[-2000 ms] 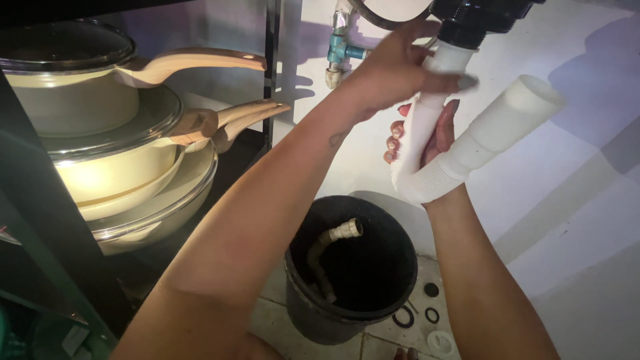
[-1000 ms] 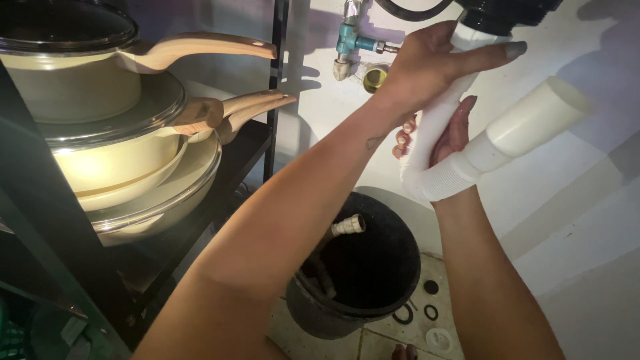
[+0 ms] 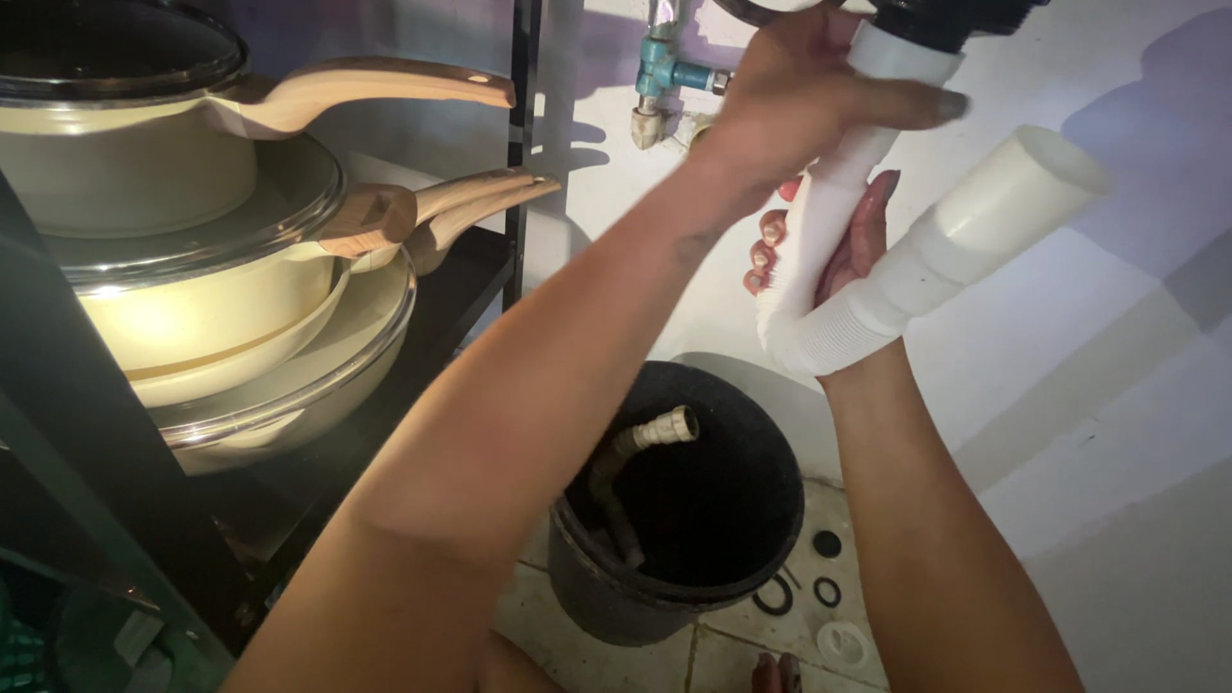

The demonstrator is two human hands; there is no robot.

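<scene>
A white flexible plastic drain pipe (image 3: 837,342) hangs from a black drain fitting (image 3: 948,21) at the top right; its corrugated part bends into a U and its wide free end points up to the right. My left hand (image 3: 818,96) is at the white collar (image 3: 900,53) just under the fitting, thumb across its front; its fingers are mostly hidden behind. My right hand (image 3: 857,241) is wrapped from behind around the upper leg of the pipe, with fingertips showing on its left side.
Below stands a black bucket (image 3: 693,597) with an old ribbed hose (image 3: 664,428) inside. Rubber rings (image 3: 773,596) and a white plastic ring (image 3: 844,644) lie on the floor tiles. A teal angle valve (image 3: 657,69) is on the wall. Left, a black shelf (image 3: 467,279) holds stacked pans (image 3: 192,318).
My left hand has shifted slightly about the collar, its thumb still across the front. My right hand keeps its hold on the pipe. The free end of the pipe still points up to the right.
</scene>
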